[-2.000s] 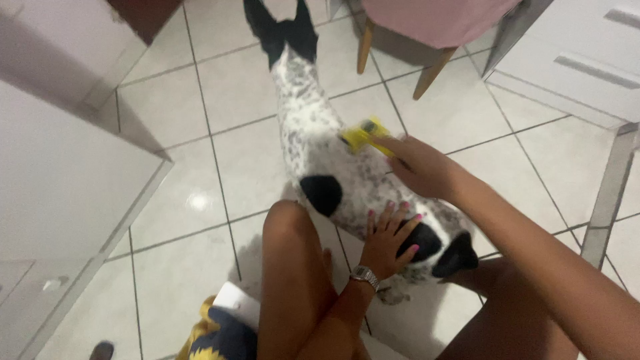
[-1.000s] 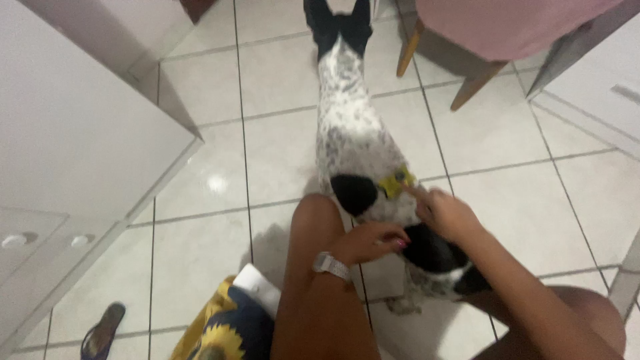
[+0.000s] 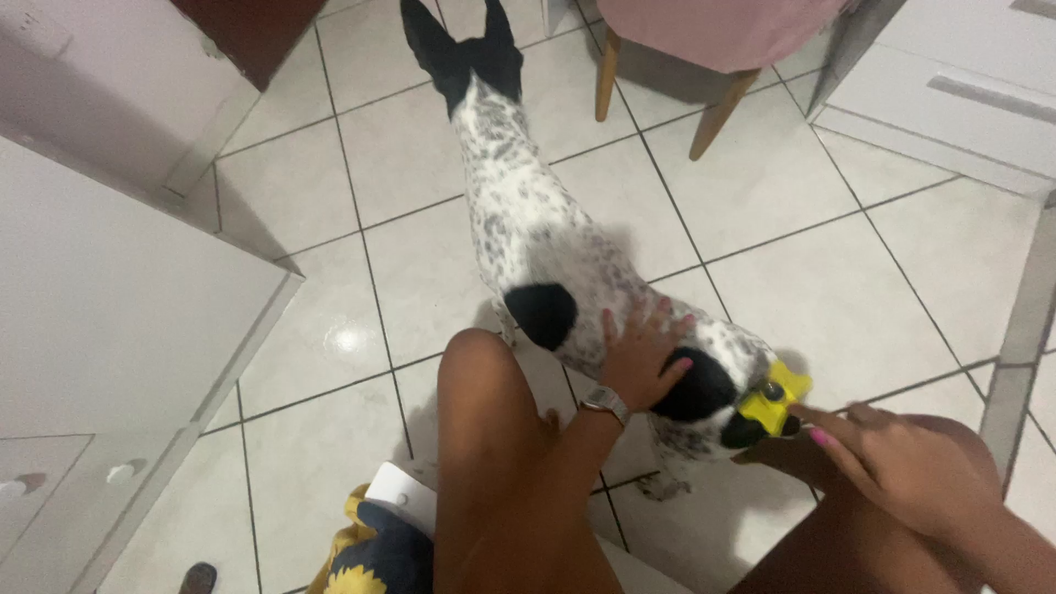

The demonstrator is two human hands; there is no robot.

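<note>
A white dog with dark speckles and black patches (image 3: 528,206) stands on the tiled floor, its black head toward the top of the view and its rump near my knees. My left hand (image 3: 643,351), with a silver watch on the wrist, rests with fingers spread on the dog's lower back and holds nothing. My right hand (image 3: 891,454) holds a yellow pet grooming brush (image 3: 775,396) against the rump, near the tail. The brush's handle is mostly hidden by the fingers.
A pink chair (image 3: 709,29) with wooden legs stands beyond the dog, with a white drawer unit (image 3: 949,82) to its right. White cabinets (image 3: 124,305) line the left side. Sunflower-print fabric (image 3: 379,544) lies by my left leg, and part of a sandal (image 3: 198,577) shows at the bottom left.
My right hand has moved the yellow brush from the dog's mid-back to its rump. My left hand, partly curled a second ago, now lies spread on the back.
</note>
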